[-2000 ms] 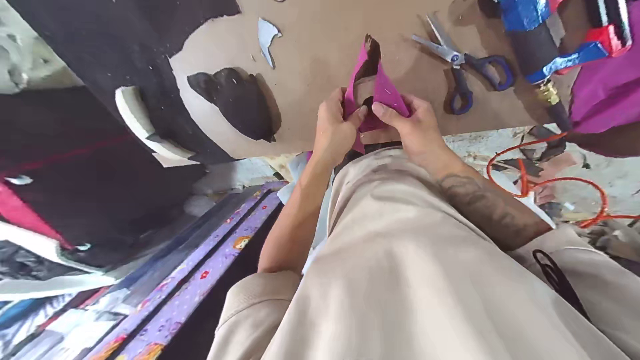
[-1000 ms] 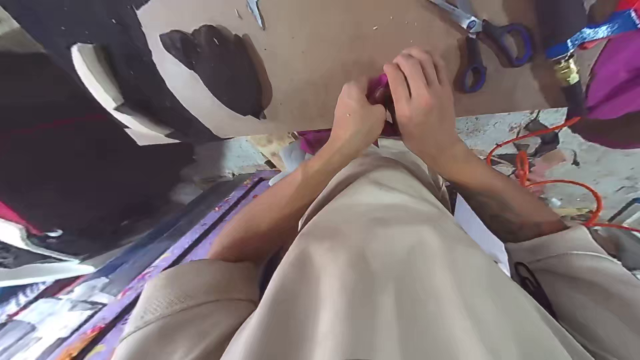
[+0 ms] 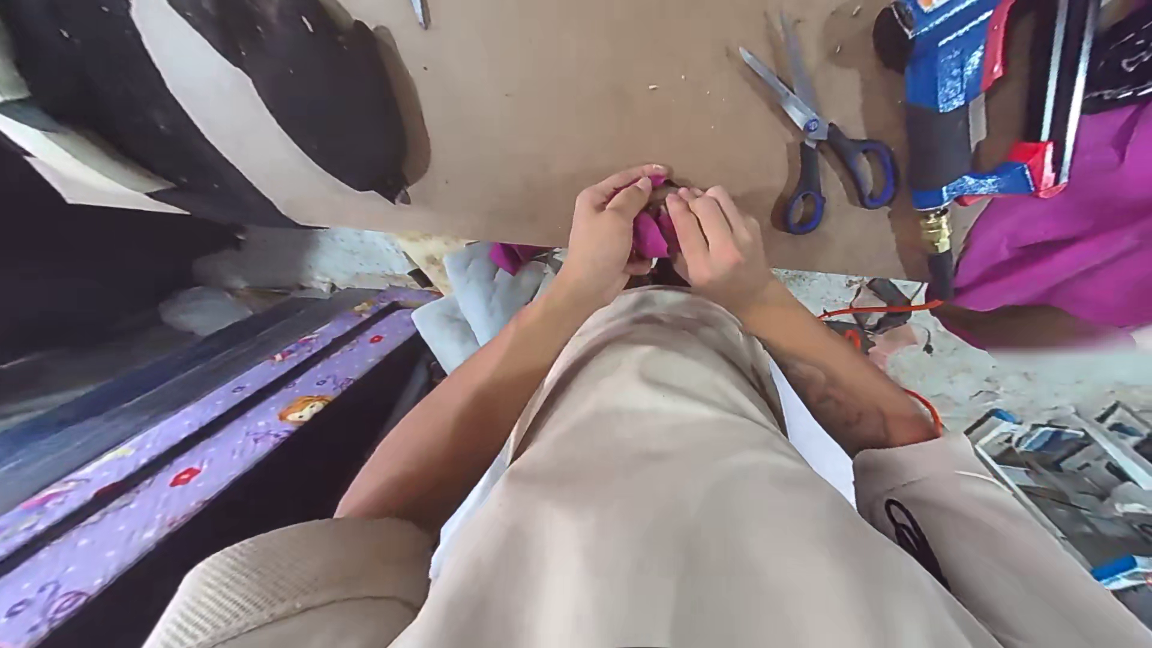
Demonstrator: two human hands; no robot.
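Between both hands, close to my body at the work table's near edge, is a piece of magenta fabric (image 3: 650, 236), folded or bunched, with a dark part showing at its top. My left hand (image 3: 614, 220) grips its left side, thumb over the cloth. My right hand (image 3: 720, 236) has its fingers closed on the right side. The fingers hide much of the piece. Right of the hands, scissors with dark blue handles (image 3: 814, 130) lie on the table with their blades apart.
A blue and red air-powered tool (image 3: 949, 99) lies at the table's right, near magenta cloth (image 3: 1071, 207) hanging over the edge. An orange hose (image 3: 886, 309) runs below. Black material pieces (image 3: 310, 90) lie on the brown table top (image 3: 558, 117) at left. Patterned purple strips (image 3: 225, 441) are lower left.
Two seconds ago the magenta piece stood upright and spread in a V between my hands; now it is bunched lower, largely covered by fingers. The hands have drawn closer together around it.
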